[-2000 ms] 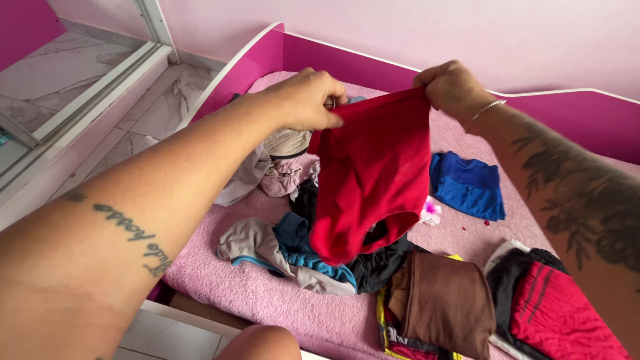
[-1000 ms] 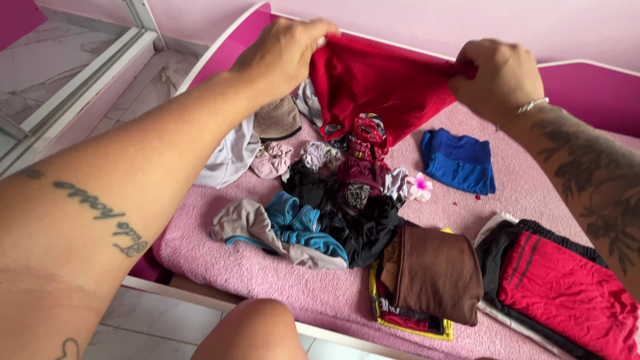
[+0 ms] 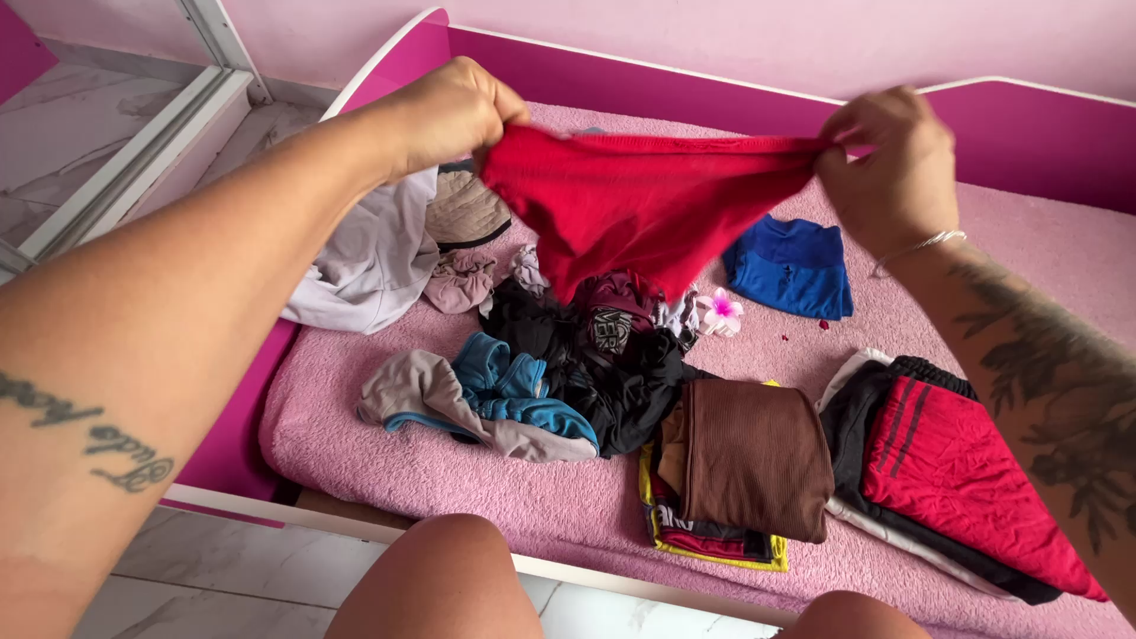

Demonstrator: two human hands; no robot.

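Observation:
A red cloth garment (image 3: 639, 195) is stretched in the air between my two hands. My left hand (image 3: 461, 115) grips its left upper corner, and my right hand (image 3: 892, 169) pinches the right end of its upper edge. Beneath it, a loose heap of black clothes (image 3: 568, 364) lies on the pink bed cover, with a grey and blue garment (image 3: 479, 408) at its near side. A folded blue garment (image 3: 790, 266) rests below and left of my right hand. The garment's lower edge hides part of the heap.
A folded brown garment (image 3: 754, 457) tops a small stack at the front, beside a stack with red shorts (image 3: 967, 479). A white cloth (image 3: 373, 257), a beige item (image 3: 466, 209) and a pink scrunchie (image 3: 460, 282) lie left. A flower clip (image 3: 721, 312) sits mid-bed. A magenta bed board (image 3: 657, 84) runs behind.
The red garment hung narrow two seconds ago, with my hands closer together. It is now pulled wide between them, and my hands are farther apart.

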